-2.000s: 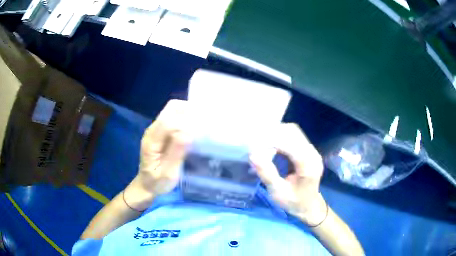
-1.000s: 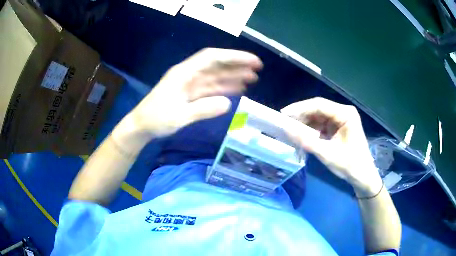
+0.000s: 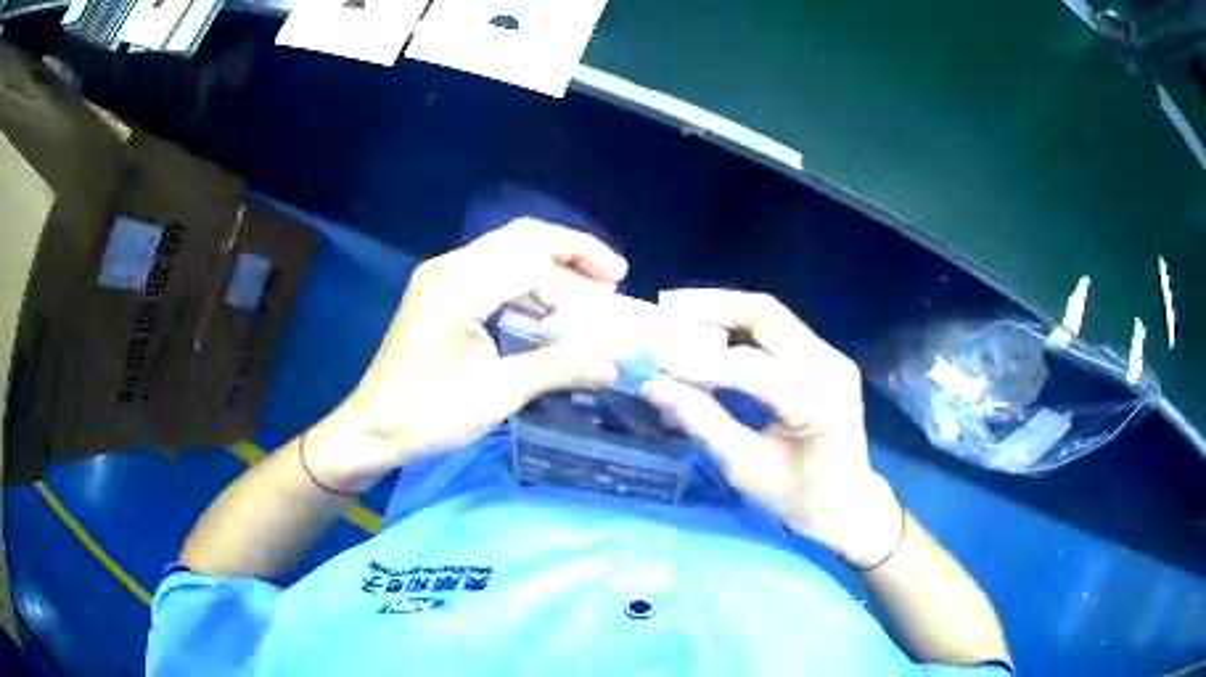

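The retail box [image 3: 602,450] is upright above my lap, with its grey printed panel towards me. My left hand [image 3: 496,331] grips its top left part, thumb on the near side. My right hand [image 3: 767,397] grips its top right part, thumb and fingers at the top edge. The fingers of both hands cover most of the box's top, so the flaps there are mostly hidden. A small pale blue-white piece shows between the thumbs; I cannot tell if it is part of the box.
The dark green bench [image 3: 926,119] has pale metal edging. White hang-tab cartons [image 3: 509,46] overhang it at the upper left. A clear plastic bag [image 3: 999,397] hangs at its right edge near small white slips [image 3: 1075,307]. Brown shipping cartons [image 3: 172,331] stand at left.
My left hand, free of the box a second ago, is now on its top left. The box has turned more square to me. My right hand has moved left with it.
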